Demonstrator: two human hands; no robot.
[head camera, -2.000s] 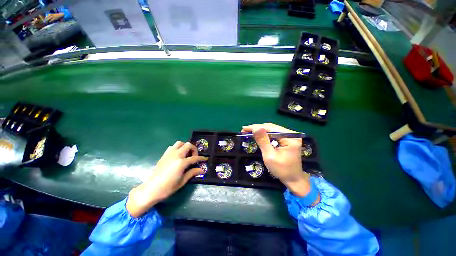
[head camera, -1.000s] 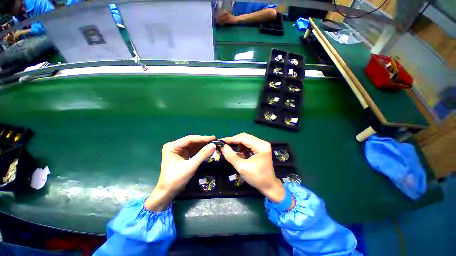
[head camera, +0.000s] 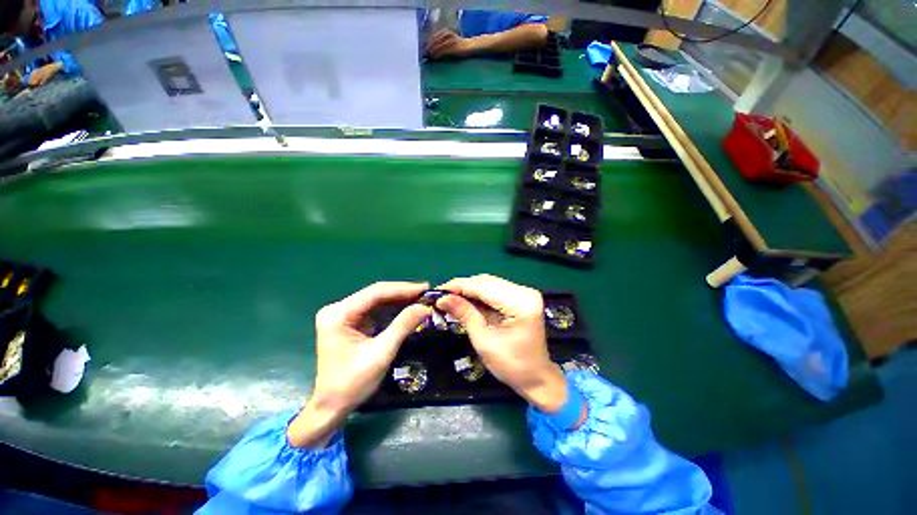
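Note:
A small round module (head camera: 434, 299), dark at its rim, is held between the thumbs and fingertips of both hands, above a black compartment tray (head camera: 442, 393). My left hand (head camera: 360, 340) grips its left side. My right hand (head camera: 505, 332) grips its right side; a blue band is on that wrist. The tray's front pockets hold round modules (head camera: 410, 377) with small white tabs, and another shows at the right end of its back row. My hands hide much of the back row. I cannot make out the tweezers.
A second tray of modules (head camera: 516, 237) lies beyond, on the green surface (head camera: 241, 262). At left are a black box (head camera: 32, 352) and a white scrap (head camera: 69, 369). At right are a red basket (head camera: 769, 149) and blue cloth (head camera: 787, 332). A person's arm (head camera: 493, 42) is opposite, beyond pale panels.
Two seconds ago my hands were apart, the right holding tweezers; now they are together around a module. Since one second ago they have barely moved, and the view has shifted slightly.

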